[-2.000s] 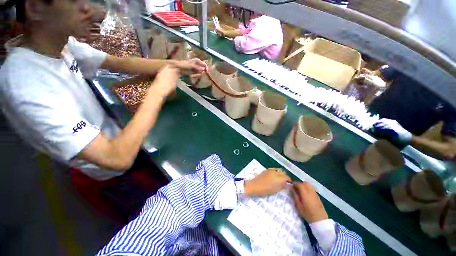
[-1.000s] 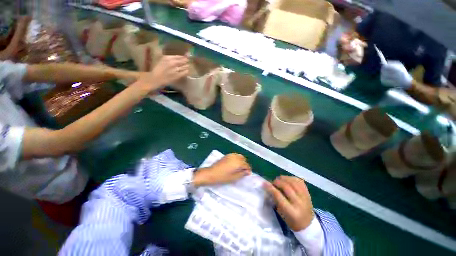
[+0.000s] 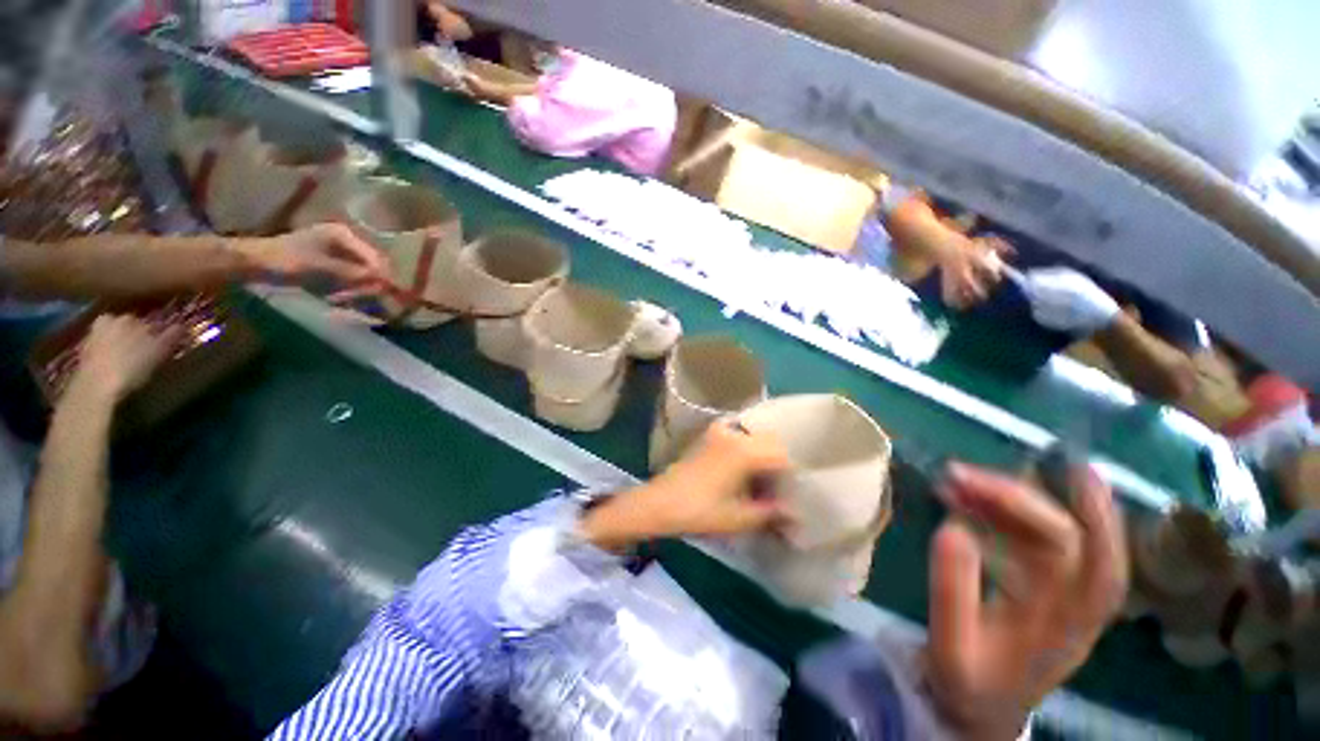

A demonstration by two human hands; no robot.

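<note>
A beige tapered housing (image 3: 828, 471) stands on the green bench in front of me, its open top up. My left hand (image 3: 712, 485) is at its left side with the fingers bent together; whether it grips the wall or a small sticker I cannot tell. My right hand (image 3: 1021, 579) is raised to the right of the housing, apart from it, blurred, fingers spread, with nothing visible in it. White label sheets (image 3: 652, 673) lie below my left forearm, partly covered by the sleeve.
More housings (image 3: 576, 348) stand in a row to the left, some with red-brown straps. A neighbour's hand (image 3: 322, 258) holds a strap. White rods (image 3: 753, 253) lie across the line by an open carton (image 3: 793, 196). Workers' hands show opposite. Blurred housings (image 3: 1190, 557) stand at right.
Both my hands have left the label sheets. The left has moved forward to the housing; the right has risen to the right and opened. The view has shifted.
</note>
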